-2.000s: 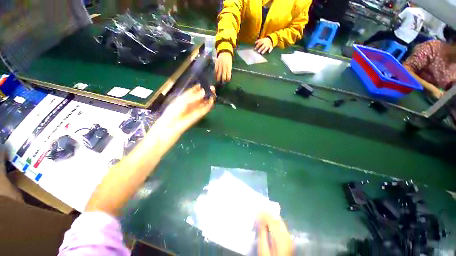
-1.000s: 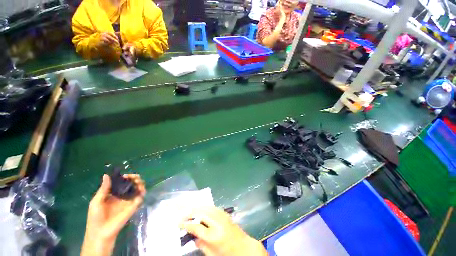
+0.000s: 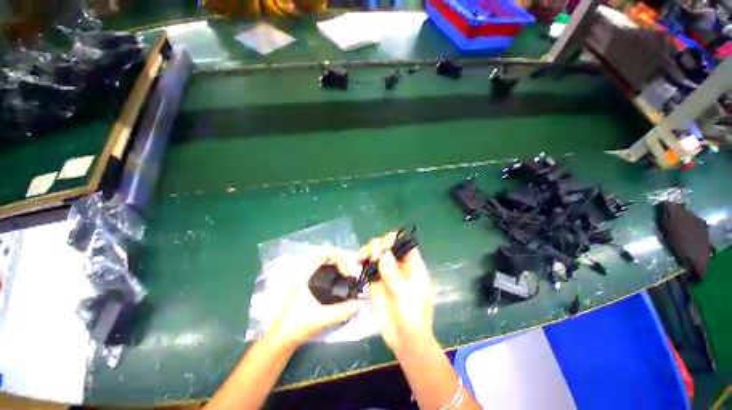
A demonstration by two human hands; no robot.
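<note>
My left hand (image 3: 309,308) holds a black power adapter (image 3: 327,283) over the bag stack. My right hand (image 3: 404,296) grips the adapter's bundled black cord (image 3: 399,245), close beside the left hand. The clear bags and bright white sheets (image 3: 277,276) lie under both hands on the green bench, partly hidden by them. A heap of unbagged black adapters with cords (image 3: 546,212) lies to the right. Bagged adapters (image 3: 108,272) lie at the left in shiny crinkled plastic.
A wood-edged tray (image 3: 128,132) with bagged adapters is upper left, beside a greyish-blue roll (image 3: 152,132). A few adapters lie on the conveyor belt (image 3: 361,132). A blue bin (image 3: 594,352) stands at the near right edge. A blue-red basket (image 3: 480,28) is on the far bench.
The view has turned down and left. My hands have come together over the bag stack; the right now grips the cord of the adapter in the left.
</note>
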